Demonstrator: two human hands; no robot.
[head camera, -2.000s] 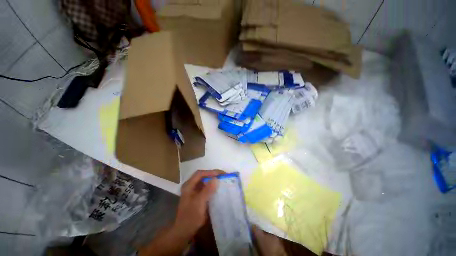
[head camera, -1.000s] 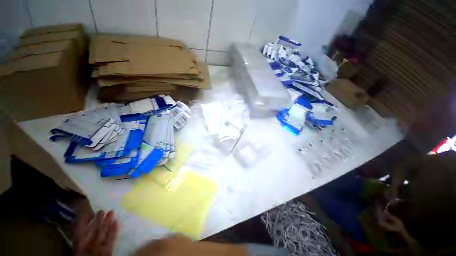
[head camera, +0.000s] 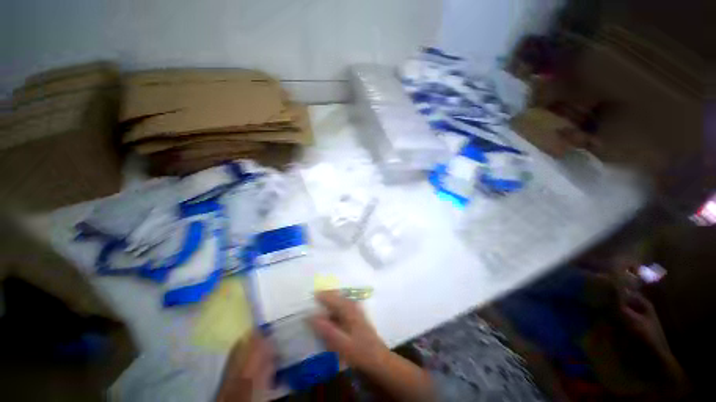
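Observation:
The frame is blurred. A white retail box (head camera: 284, 286) with bright blue ends is held up over the yellow sheet (head camera: 222, 314), its far end pointing away from me. My left hand (head camera: 250, 367) grips its lower left side. My right hand (head camera: 349, 334) is at its right side, with fingers against the box. A thin greenish utility knife (head camera: 357, 293) sticks out to the right from the fingers of my right hand. The box hides part of the yellow sheet. I cannot tell whether anything is inside the box.
Blue-and-white boxes (head camera: 192, 255) lie behind the yellow sheet. An open carton (head camera: 59, 302) is at left, folded cartons (head camera: 208, 106) at the back. A clear tray stack (head camera: 396, 129) stands beyond the middle. A person's hand (head camera: 640, 306) is at right, and a cable heap (head camera: 463, 357) lies below the table edge.
A second ago both hands were low at the table's front edge, with no box visible. Now they hold a retail box above the yellow sheet, and the greenish knife shows at my right hand.

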